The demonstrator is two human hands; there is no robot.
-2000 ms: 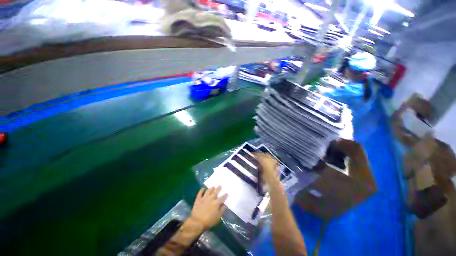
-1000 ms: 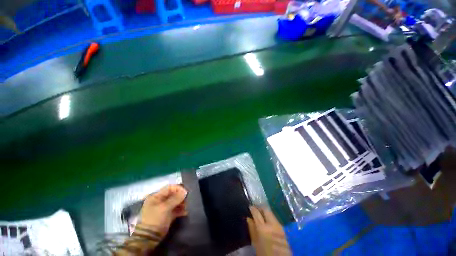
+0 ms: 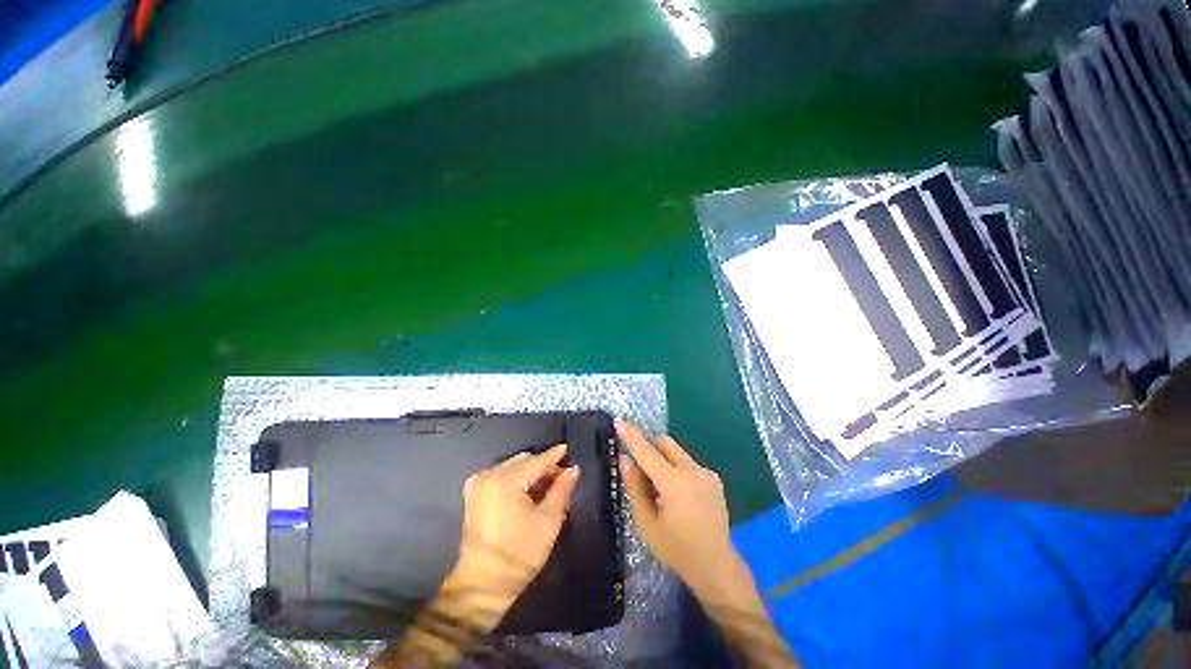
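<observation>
A flat black panel (image 3: 392,536) lies on a silvery bubble wrap mat (image 3: 340,392), with a white and blue-violet patch (image 3: 289,498) at its left end. My left hand (image 3: 517,514) is over the panel's right part, thumb and forefinger close together near a dark band; whether it pinches something is hidden. My right hand (image 3: 679,503) has its fingertips at the panel's upper right edge, fingers extended and holding nothing. A strip sheet (image 3: 849,314) with black adhesive strips lies right of the panel on a clear plastic bag (image 3: 764,431).
Stacked panels (image 3: 1110,196) lean at the far right. White label sheets (image 3: 124,575) lie at the lower left. A red-orange and black tool (image 3: 131,46) is at the upper left of the green bench. A brown cardboard box (image 3: 1091,457) sits below the stack, beside blue floor.
The view has turned down toward the panel. My left hand has moved right to the panel's right part. My right hand is now at its upper right edge. Both hands have left the strip sheets.
</observation>
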